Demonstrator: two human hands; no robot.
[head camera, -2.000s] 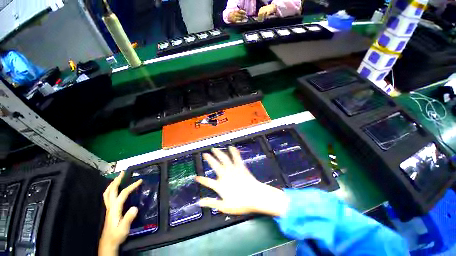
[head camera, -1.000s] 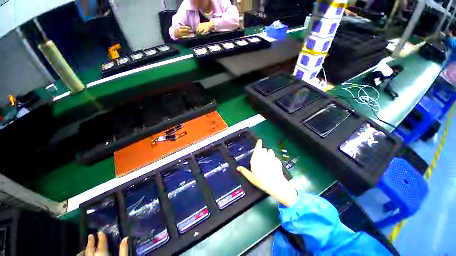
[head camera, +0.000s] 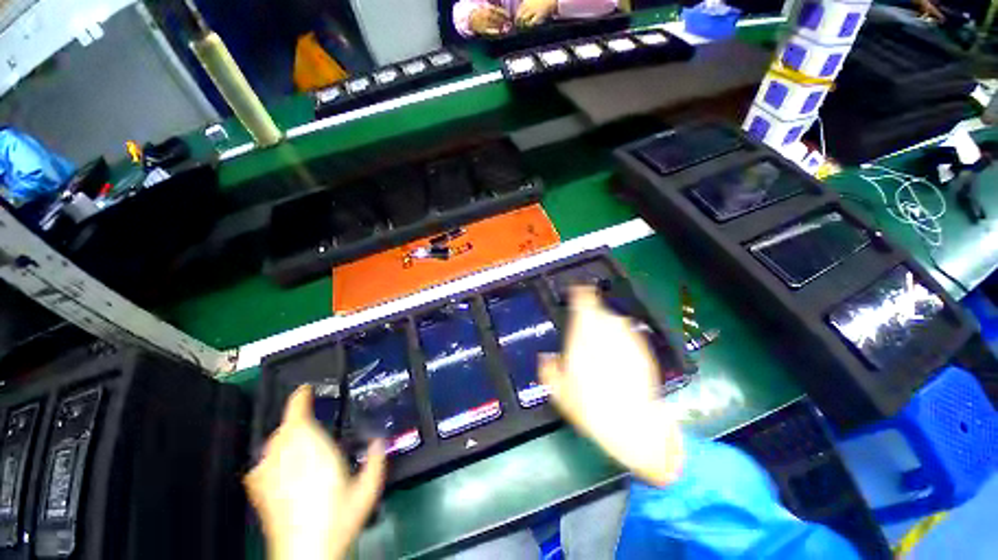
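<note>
A black foam tray (head camera: 473, 443) lies in front of me with several smartphones (head camera: 457, 372) side by side, screens dark blue with a red mark at the lower edge. My left hand (head camera: 312, 476) is over the leftmost slot, fingers spread; part of a phone shows past its fingertips. My right hand (head camera: 613, 394) is blurred over the rightmost slot and hides much of the phone there. I cannot tell whether either hand grips a phone. Small yellow and silver items (head camera: 694, 328) lie right of the tray.
An orange mat (head camera: 383, 287) with small tools and a dark rear tray (head camera: 405, 224) lie beyond. Stacked trays stand left (head camera: 164, 459) and right (head camera: 755, 290). A blue stool (head camera: 930, 438) is low right. A person's hands (head camera: 514, 15) show across the bench.
The view has swung back left since a second ago. My left hand has come up over the leftmost slot. My right hand stays by the rightmost slot, now turned and blurred.
</note>
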